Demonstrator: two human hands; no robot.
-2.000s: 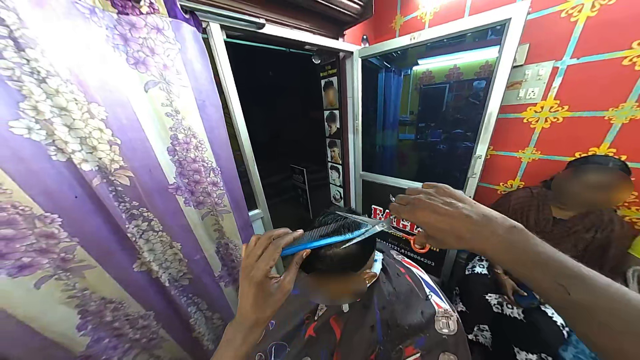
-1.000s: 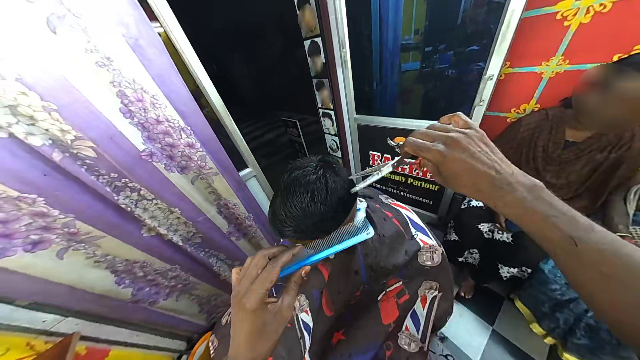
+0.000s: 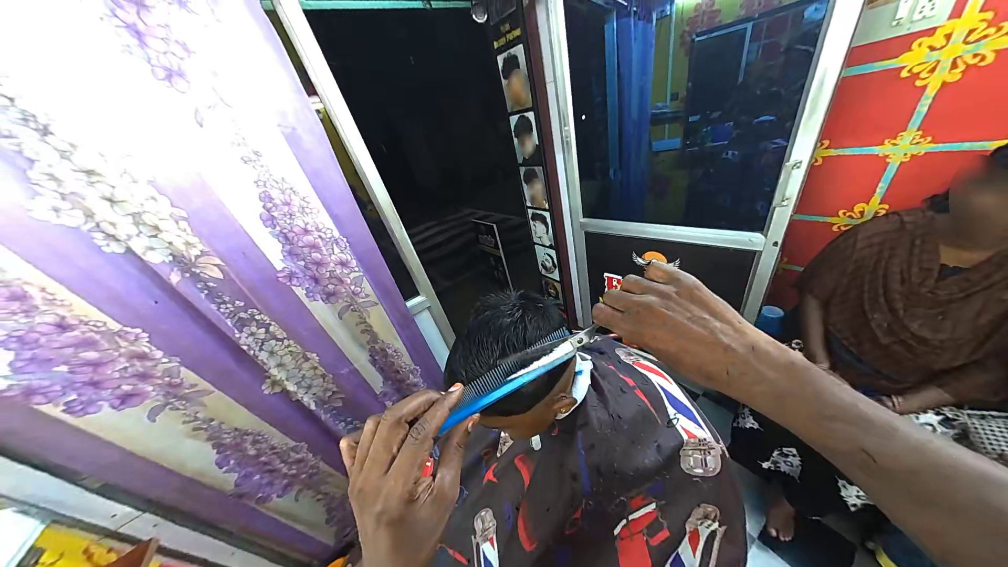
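Observation:
My left hand [image 3: 409, 465] grips one end of a blue comb [image 3: 504, 386], which lies slanted against the side of a seated person's dark hair [image 3: 500, 327]. Scissors [image 3: 581, 339] are in my right hand [image 3: 669, 315], their blades along the comb's upper end and partly lost against it. How far apart the blades are, I cannot tell. A dark barber's cape [image 3: 598, 472] with red, white and blue prints covers the seated person's shoulders, and a white strip [image 3: 581, 378] shows at the neck.
A purple flowered curtain [image 3: 236, 276] hangs close on the left. Beyond the head stand a dark doorway and a glass door [image 3: 709, 118] in a metal frame. Another person [image 3: 906, 315] in a brown shawl sits at the right, near a red patterned wall [image 3: 898, 102].
The comb has gone from low behind the head up to the hair at its side. My right hand has brought the scissors against the comb; they were apart from it one second ago.

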